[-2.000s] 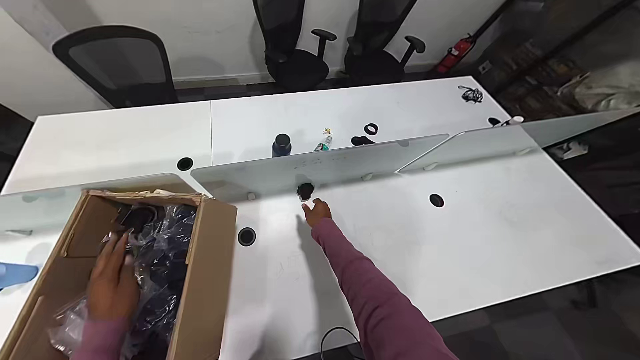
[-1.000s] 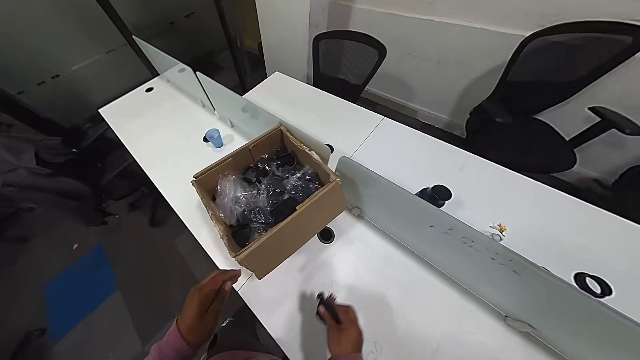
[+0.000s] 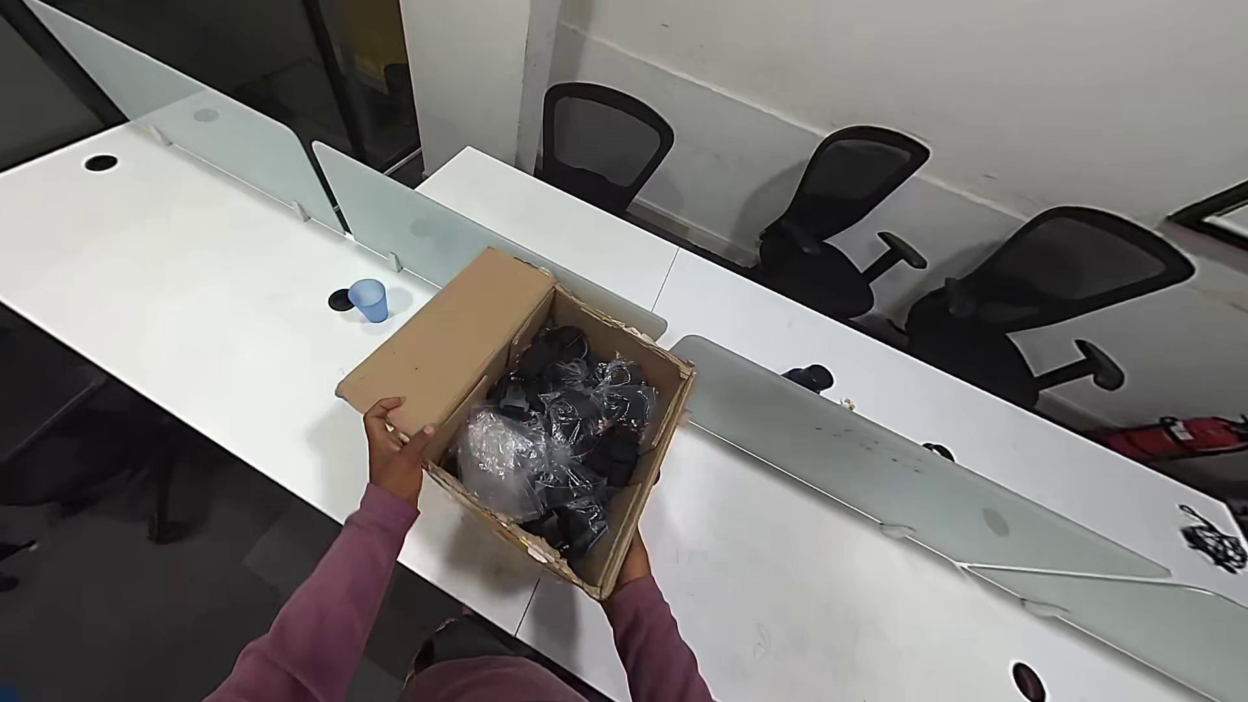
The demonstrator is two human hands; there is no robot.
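An open cardboard box (image 3: 673, 444) is held between my two hands over the white desk. My left hand (image 3: 398, 450) grips the near edge of its left flap, thumb toward the box wall. Against the lower right side of the box is my right hand (image 3: 634, 567), its fingers mostly hidden by the cardboard. Inside lie several black items in clear plastic bags (image 3: 575, 419), and a crumpled clear plastic bag (image 3: 502, 463) rests at the left. What the black items are cannot be told.
A light blue cup (image 3: 369, 299) stands on the desk (image 3: 214, 322) behind the box, beside a black cable grommet (image 3: 341, 299). A frosted glass divider (image 3: 829, 448) runs along the desk's middle. Beyond it are a dark bottle (image 3: 809, 377), a black cable (image 3: 1212, 539) and mesh office chairs (image 3: 1063, 273).
Both hands have come onto the box; a second ago they were apart from it, the right one with a small dark thing. The box's left flap now lies outward. The view has shifted.
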